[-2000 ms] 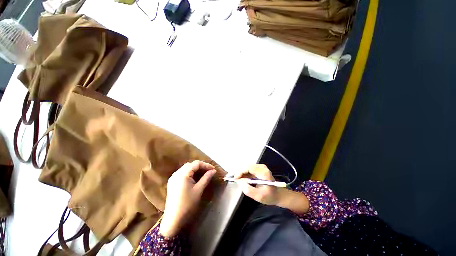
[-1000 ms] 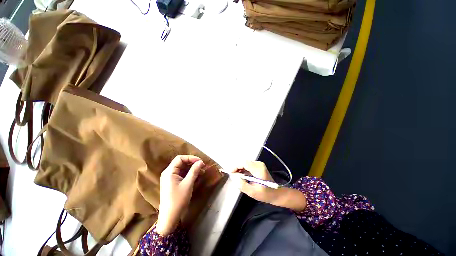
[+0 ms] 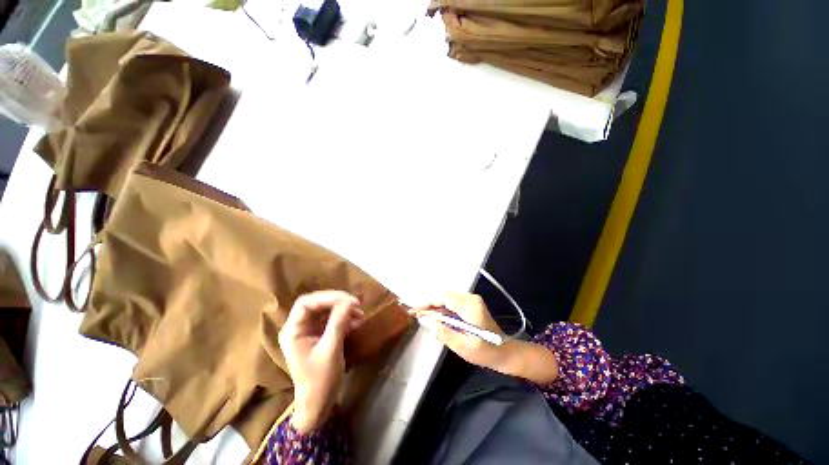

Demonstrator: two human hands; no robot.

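Observation:
A tan-brown bag body [image 3: 204,272] lies wrinkled on the white table, its right corner at the table's near edge. My left hand [image 3: 318,341] is over that corner, thumb and forefinger pinched on a thin light-brown thread [image 3: 380,309] that runs to the bag's edge. My right hand [image 3: 464,334] holds a slim white pen-shaped tool [image 3: 468,327] like a pencil, its tip at the bag's corner beside the thread. A white cord [image 3: 512,297] loops behind the right hand.
A second brown bag [image 3: 132,109] with dark straps [image 3: 68,245] lies at upper left, beside a clear ribbed plastic item [image 3: 29,82]. A small dark block [image 3: 317,20] with a wire is at the top. Stacked brown pieces [image 3: 550,41] stand at the far table edge.
My left hand has moved slightly left, away from the bag's corner, and the thread from its fingertips shows more clearly. My right hand stays at the corner with the tool tilted more steeply.

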